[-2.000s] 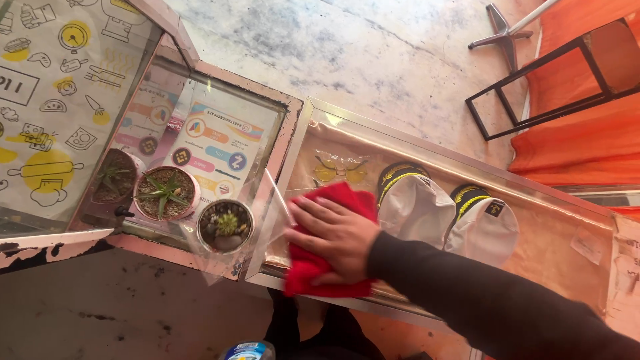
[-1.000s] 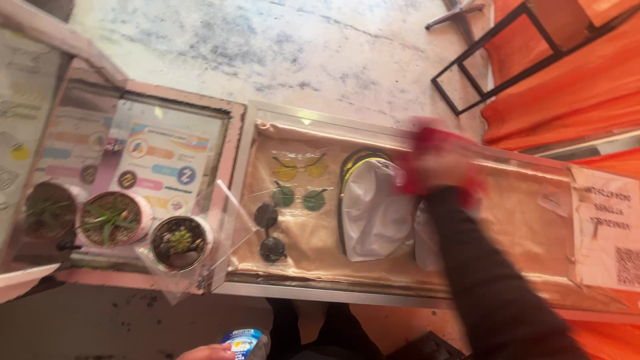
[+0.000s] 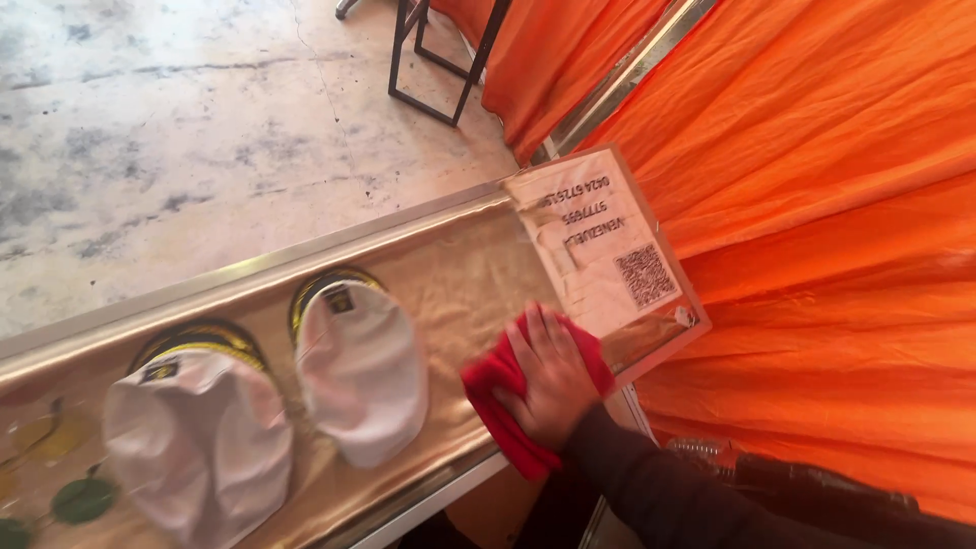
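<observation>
My right hand (image 3: 553,381), in a dark sleeve, presses a red cloth (image 3: 499,389) flat on the glass top of a display case (image 3: 465,282), near its right end. The fingers lie over the cloth, beside a printed sheet (image 3: 587,229) that bears writing and a square code. Under the glass, left of the hand, are two white captain's caps (image 3: 362,366) (image 3: 198,435) with black and gold bands. Green-lensed sunglasses (image 3: 84,499) and yellow-lensed glasses (image 3: 46,435) show at the lower left, partly blurred. My left hand is out of view.
Orange curtains (image 3: 801,229) hang along the right, close to the case's end, with a metal rail (image 3: 633,76) between them. A black metal frame (image 3: 423,103) stands on the stained floor (image 3: 191,137) beyond the case. Dark, shiny material (image 3: 823,480) lies at the lower right.
My right hand has moved with the red cloth rightward along the glass, past the caps to the printed sheet. My left hand, at a bottle one second ago, is out of view. The view has swung right.
</observation>
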